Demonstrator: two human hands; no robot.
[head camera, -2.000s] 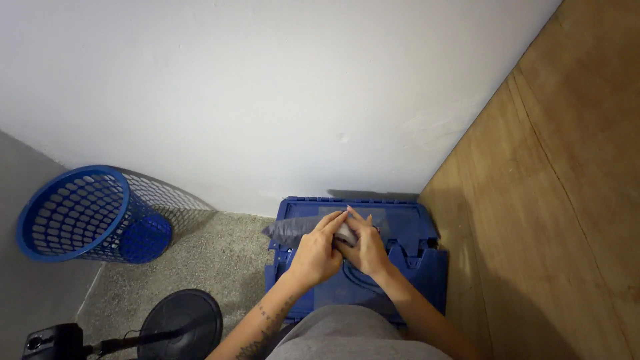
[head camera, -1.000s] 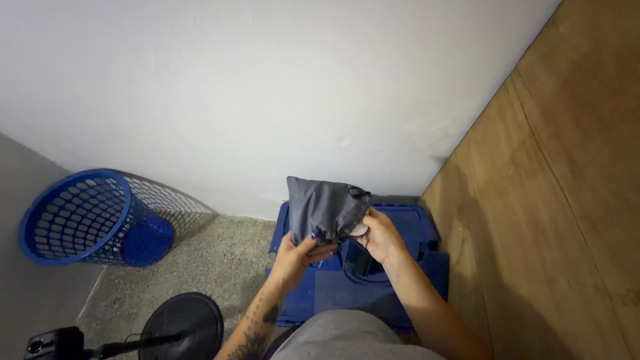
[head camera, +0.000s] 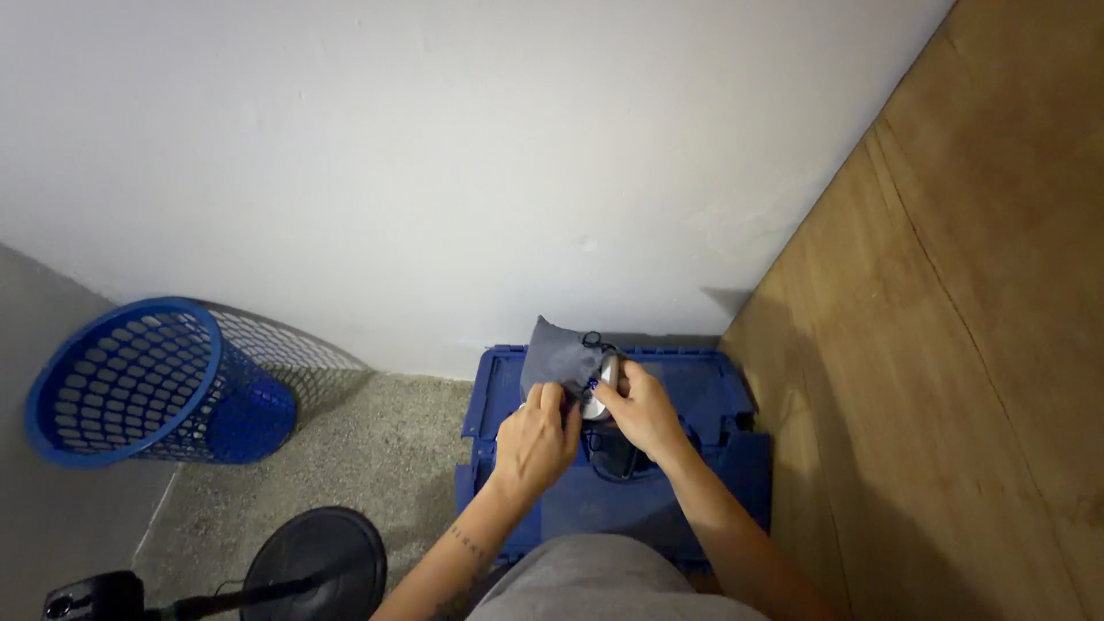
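Note:
A grey drawstring pouch (head camera: 555, 358) is held above a blue plastic crate lid (head camera: 681, 388). My left hand (head camera: 536, 438) grips the pouch near its mouth. My right hand (head camera: 640, 410) holds a white and silver object (head camera: 601, 397) at the pouch opening; my fingers cover part of it, so its kind is unclear. A black cord with a toggle (head camera: 592, 340) hangs at the pouch's upper right. Beneath my hands, a dark object with a black cable (head camera: 614, 455) lies on the lid.
A blue perforated plastic basket (head camera: 216, 379) tilts against the wall at left. A round black stand base (head camera: 317, 561) with a pole is on the speckled floor at lower left. A white wall (head camera: 517, 172) rises ahead; a wooden panel (head camera: 975, 345) stands at right.
The pouch, held up and spread out a second ago, is now lower and partly bunched. More of the white and silver object shows at its opening.

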